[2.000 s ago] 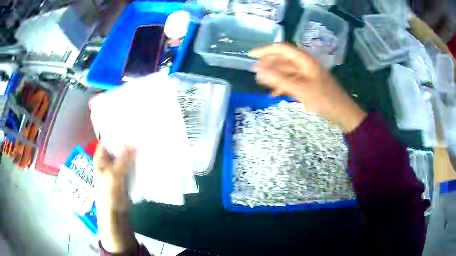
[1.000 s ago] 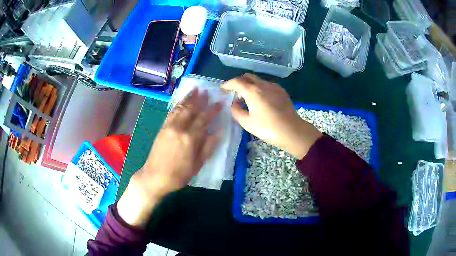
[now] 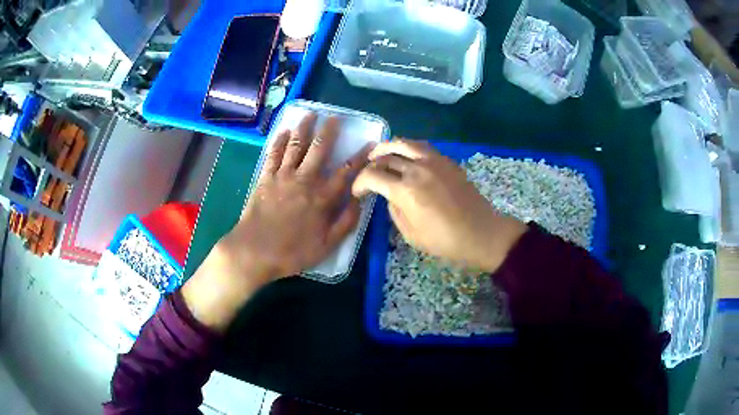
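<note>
A clear parts box (image 3: 336, 261) lies left of the blue parts tray, with a flat white sheet (image 3: 347, 136) covering its inside. My left hand (image 3: 296, 203) lies on the sheet with its fingers apart, holding nothing that I can see. My right hand (image 3: 433, 198) is at the box's right edge, over the left part of the blue tray, with its fingers bent. Whether its fingertips grip the sheet or the rim cannot be told. The blue parts tray (image 3: 601, 235) is filled with tiny whitish pieces (image 3: 437, 296), partly hidden by my right hand and sleeve.
A second blue tray (image 3: 174, 85) with a dark phone (image 3: 241, 69) is at the upper left. A clear tub (image 3: 405, 61) with a few small pieces and another tub (image 3: 551, 53) stand at the far side. Clear lids (image 3: 687, 304) lie at the right edge. A small blue bin (image 3: 166, 267) is low left.
The white sheet has gone from my left hand's hold above the box down into it. Both hands have come together over the box, and the sheet now lies flatter within the rim.
</note>
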